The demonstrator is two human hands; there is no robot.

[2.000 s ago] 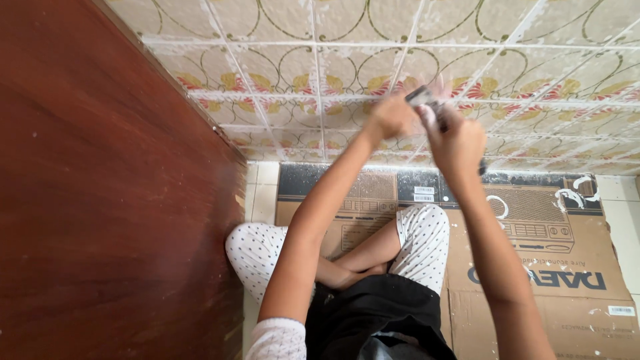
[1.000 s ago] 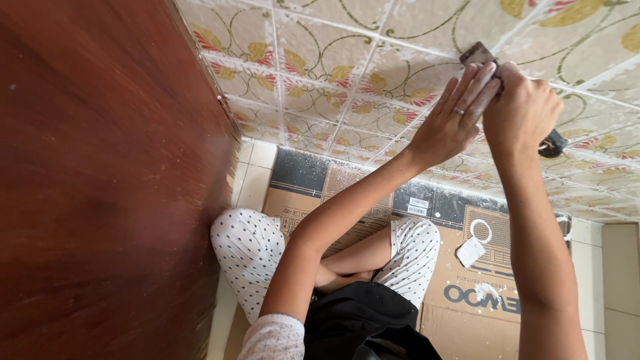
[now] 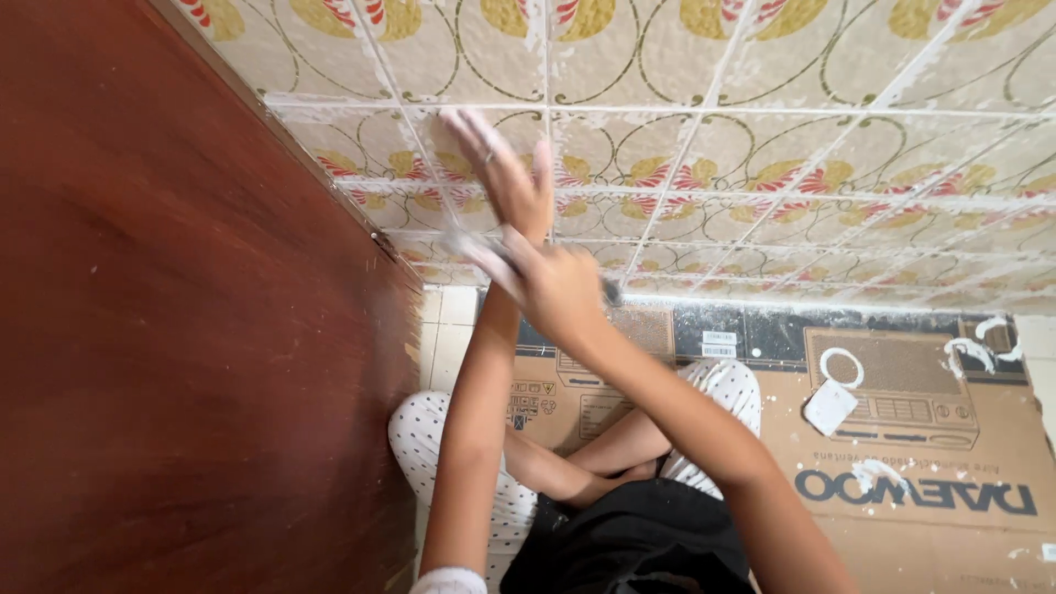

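Observation:
My left hand [image 3: 511,177] reaches up to the patterned wall tiles [image 3: 627,148], fingers spread, white powder on the fingertips and a ring on one finger. Nothing is held in it. Crossing over my left wrist, my right hand [image 3: 554,289] is closed around a scraper-like tool [image 3: 507,252], blurred by motion; its dark handle end sticks out on the right of the fist. White grout lines run between the tiles, and white smears mark their faces.
A reddish-brown wooden door or panel [image 3: 206,330] stands close on the left. Flattened cardboard [image 3: 866,536] covers the floor under my crossed legs, with white splashes on it. A small white square piece [image 3: 831,407] and a white ring mark [image 3: 841,368] are at the right.
Both hands have moved left along the tiles. One second ago they were together at the tool's blade; now my left hand is on the tiles, with the tool below it.

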